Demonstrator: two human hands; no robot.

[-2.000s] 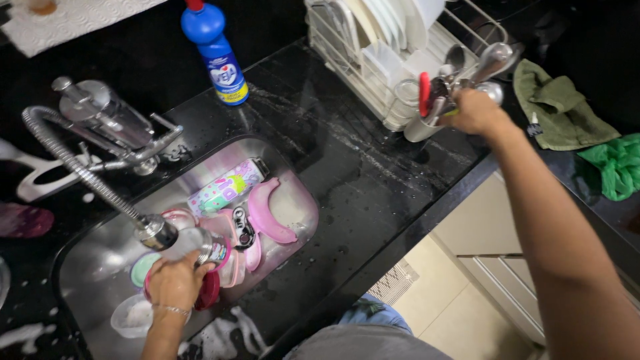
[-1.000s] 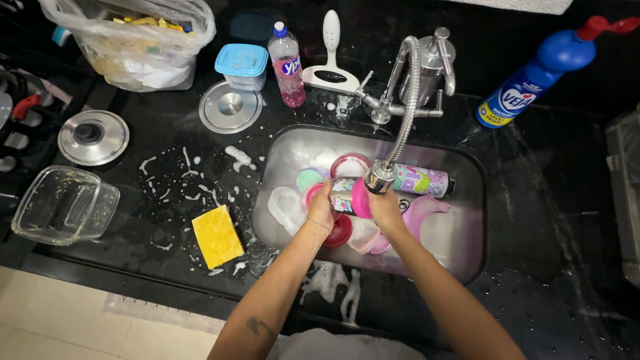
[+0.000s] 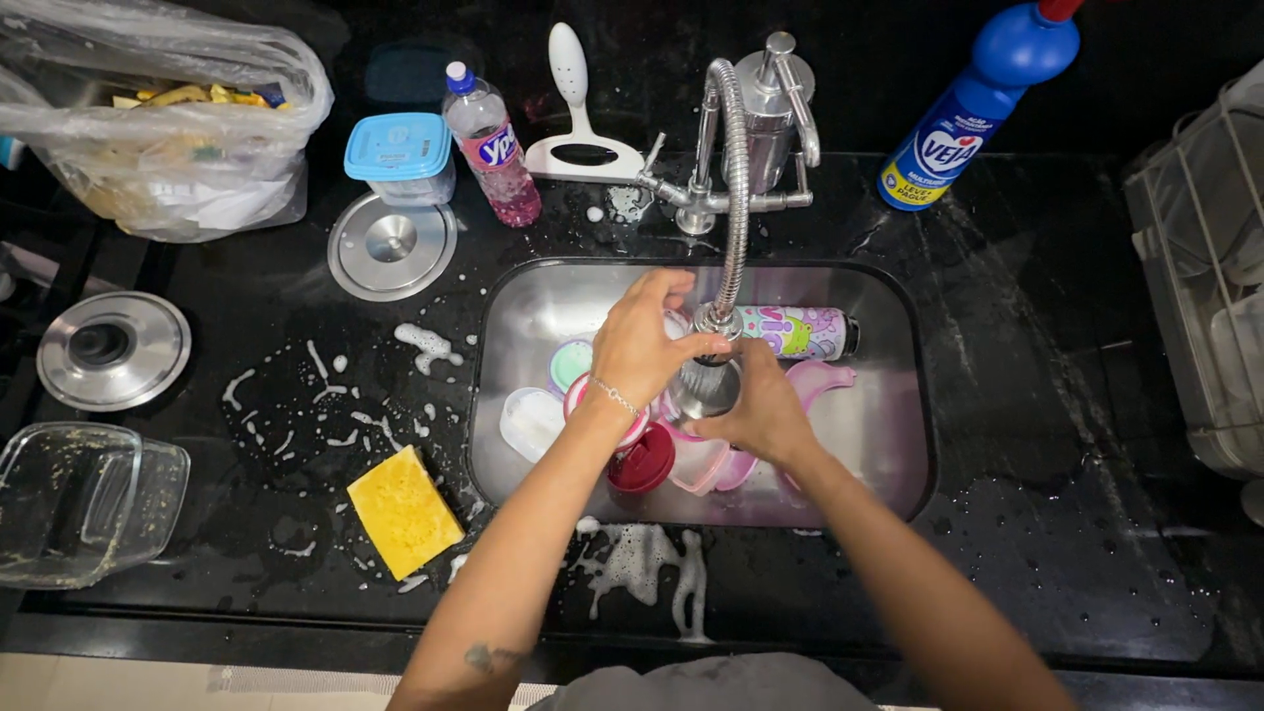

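Water runs from the spray head [image 3: 718, 321] of the flexible faucet into a round steel container [image 3: 704, 389] in the sink [image 3: 859, 474]. My right hand [image 3: 760, 410] grips the container's right side. My left hand [image 3: 637, 341] is at its upper left, fingers raised and apart, thumb by the spray head; its hidden side may touch something. Below and around them lie a red lid [image 3: 643, 459], pink plastic pieces [image 3: 698, 466], a mint-green lid [image 3: 571, 365] and a white soapy container [image 3: 533, 423]. A patterned bottle [image 3: 795, 333] lies behind my right hand, above a pink curved piece [image 3: 822, 379].
Left of the sink are a yellow sponge [image 3: 405, 512], metal lids [image 3: 392, 247], a glass dish [image 3: 89, 504] and a plastic bag [image 3: 197, 148]. Behind stand a pink detergent bottle [image 3: 494, 148], a blue-lidded tub [image 3: 400, 158] and a blue cleaner bottle [image 3: 948, 118]. A dish rack [image 3: 1200, 296] is at right.
My right hand has moved from the cutlery holder at the dish rack to the sink. The pink item it held a second ago is no longer in it. The view has swung left since the first frame.
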